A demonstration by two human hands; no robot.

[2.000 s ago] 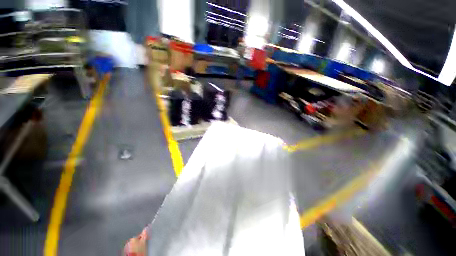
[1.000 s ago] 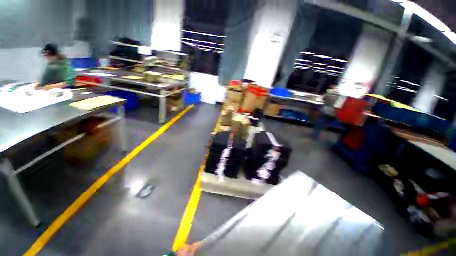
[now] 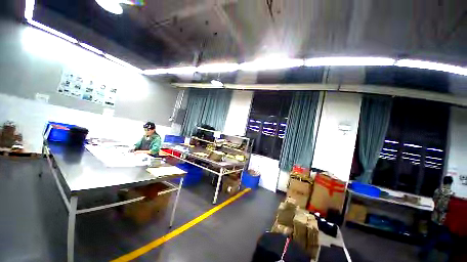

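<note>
Neither of my hands is in the picture now, and the shiny metal trolley top is out of view too. Nearest in front of me, at the bottom edge, are dark wrapped bundles (image 3: 271, 247), one with a pale and red strip, cut off by the frame edge. Behind them stand brown stacked bundles (image 3: 305, 227) on a low platform. To the left is a long metal-topped table (image 3: 87, 176) with white sheets (image 3: 115, 155) and a yellowish sheet (image 3: 165, 171) on it.
A person in green (image 3: 150, 143) is at the table's far side. Blue bins (image 3: 65, 134) stand on its left end. A yellow floor line (image 3: 189, 225) runs beside it. Large cartons (image 3: 326, 195) stand ahead. Another person (image 3: 441, 199) is at far right, near a bench (image 3: 391, 199).
The view has tilted up and swung left. The silvery trolley top and the hand at its edge have left the picture; the worktable and the person in green show more fully.
</note>
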